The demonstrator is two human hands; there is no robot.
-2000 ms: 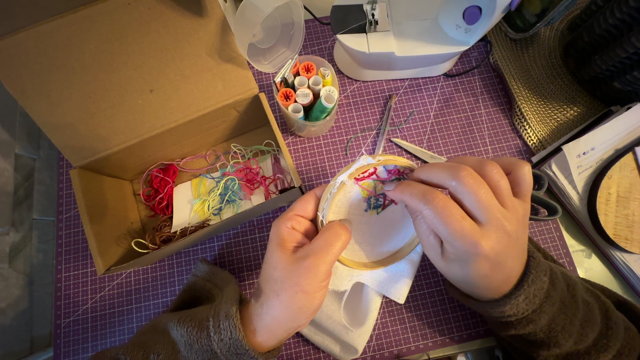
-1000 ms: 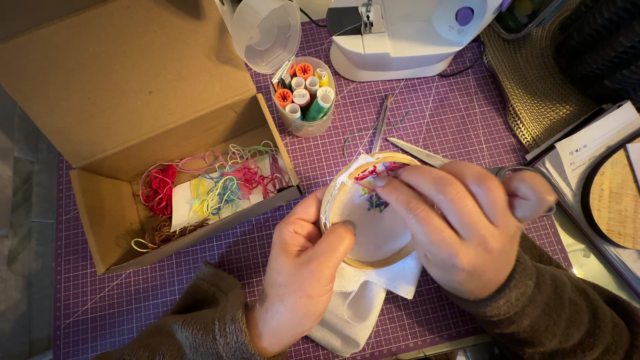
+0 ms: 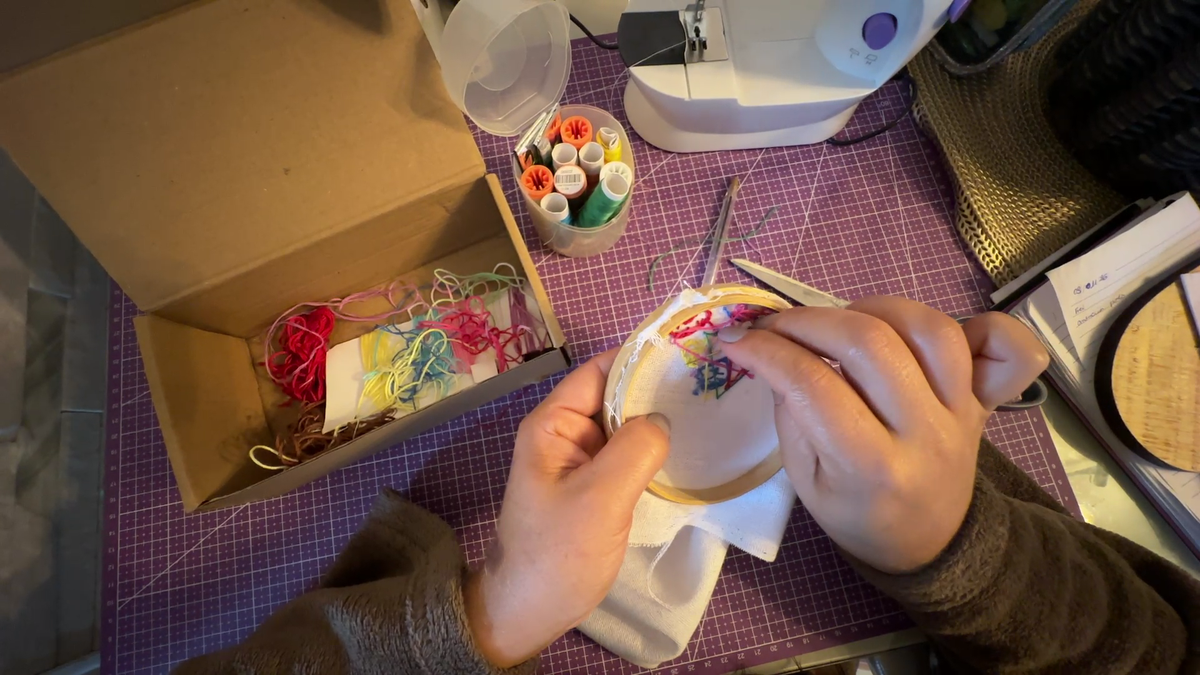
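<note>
My left hand (image 3: 572,497) grips the left rim of a round wooden embroidery hoop (image 3: 717,492), its thumb on the front. White fabric (image 3: 722,431) is stretched in the hoop and hangs in folds below it. Pink, yellow and blue-green stitches (image 3: 717,375) mark the upper part of the cloth. My right hand (image 3: 872,412) is over the hoop's right side, thumb and forefinger pinched together at the stitches. Whatever is between those fingertips is too small to tell. Scissors (image 3: 787,284) lie partly hidden behind my right hand, and a slim pointed tool (image 3: 722,230) lies beyond the hoop.
An open cardboard box (image 3: 216,497) at left holds tangled embroidery floss (image 3: 305,352). Behind the hoop stands a clear tub (image 3: 586,239) of thread spools, near a white sewing machine (image 3: 741,103). Papers (image 3: 1092,291) and a round wooden board (image 3: 1153,375) are at right, beside a purple cutting mat (image 3: 375,553).
My right hand has stayed over the hoop, its fingers shifting slightly near the stitches. My left hand has kept its hold on the rim.
</note>
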